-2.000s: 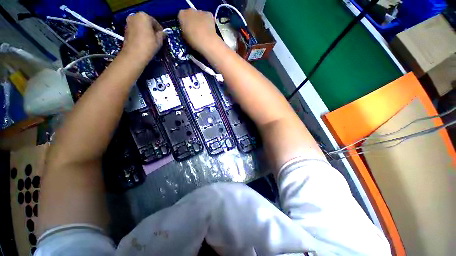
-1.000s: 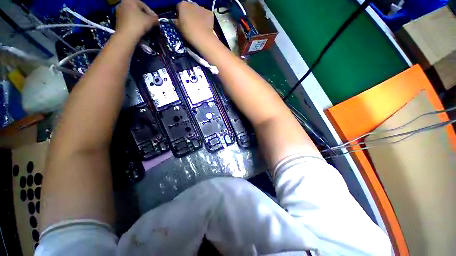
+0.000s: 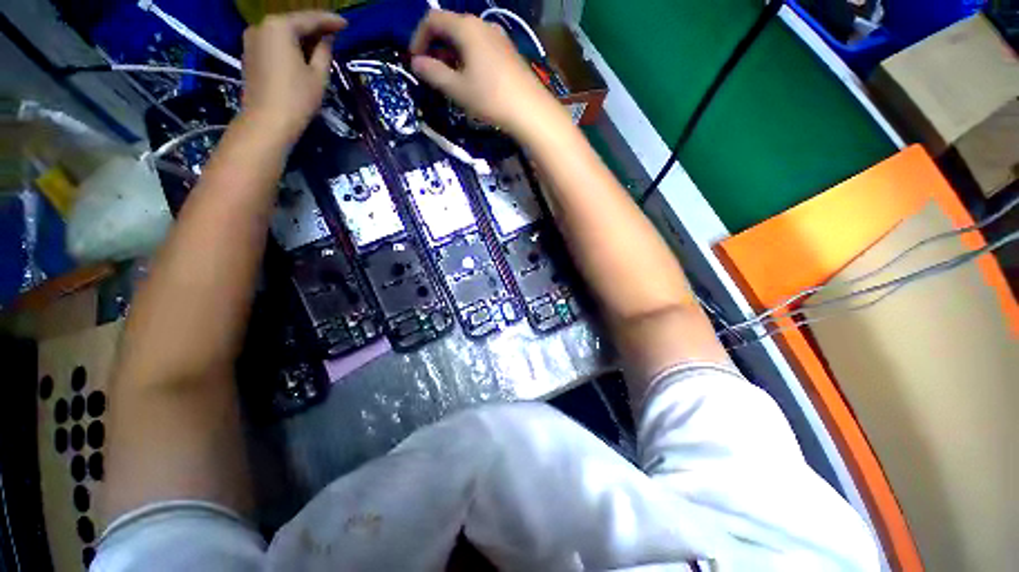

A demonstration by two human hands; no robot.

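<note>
Several long black open housings (image 3: 405, 282) lie side by side, each with a bright silver inner plate (image 3: 440, 202). A blue circuit board (image 3: 393, 103) shows at the far end of one. A white cable (image 3: 450, 149) with a pale plug tip lies across the housings, and a white lead arcs above the board. My left hand (image 3: 287, 69) is over the far left ends, fingers apart. My right hand (image 3: 474, 67) is right of the board, thumb and fingers apart. I see nothing held in either hand.
A small orange-brown carton (image 3: 578, 74) stands at the far right of the housings. Right are a green surface (image 3: 715, 67), an orange-edged board (image 3: 821, 240) and grey wires. Left are a white bag (image 3: 112, 209) and tan card with black discs (image 3: 69, 469). A dark cord hangs at the upper right.
Both hands have opened and moved apart from the board's far end. My right hand has shifted right, uncovering more of the rightmost housing. The white lead above the board now shows more.
</note>
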